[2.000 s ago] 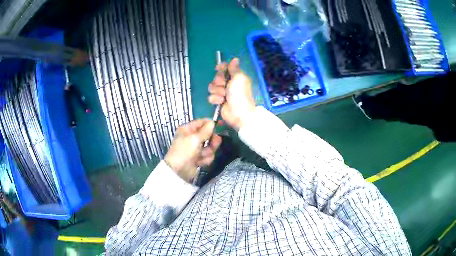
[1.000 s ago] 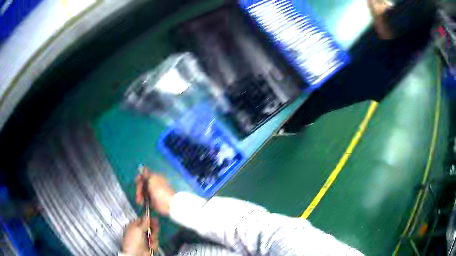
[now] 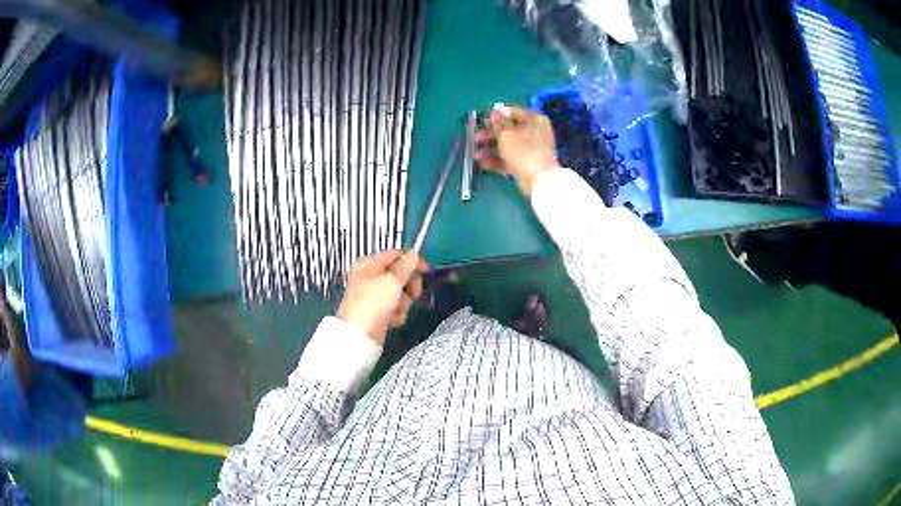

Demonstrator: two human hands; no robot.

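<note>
My left hand (image 3: 380, 295) is closed around the lower end of a slim silver tube (image 3: 435, 206), which points up and slightly right over the green mat. My right hand (image 3: 519, 141) is bare, with bent fingers near the tube's far end. A short silver tube (image 3: 468, 170) stands out just left of my right fingers, nearly parallel to the long one. The fingertips are blurred, so I cannot tell whether they hold it or either tube. A small blue bin (image 3: 652, 188) of black plastic pieces (image 3: 598, 158) lies right of my right hand, partly hidden by it.
A row of silver tubes (image 3: 316, 148) lies left of my hands. A blue tote (image 3: 143, 237) of tubes is far left, with a dark tool (image 3: 186, 150) between. A clear plastic bag (image 3: 632, 54), black tray (image 3: 731, 158) and blue tray of bright tubes (image 3: 850, 109) are right. Dark clothing of a person shows far right.
The view swung right and came back. My hands, earlier together on one tube, are now apart, with the right farther forward by the bin. A short tube now shows beside the long one.
</note>
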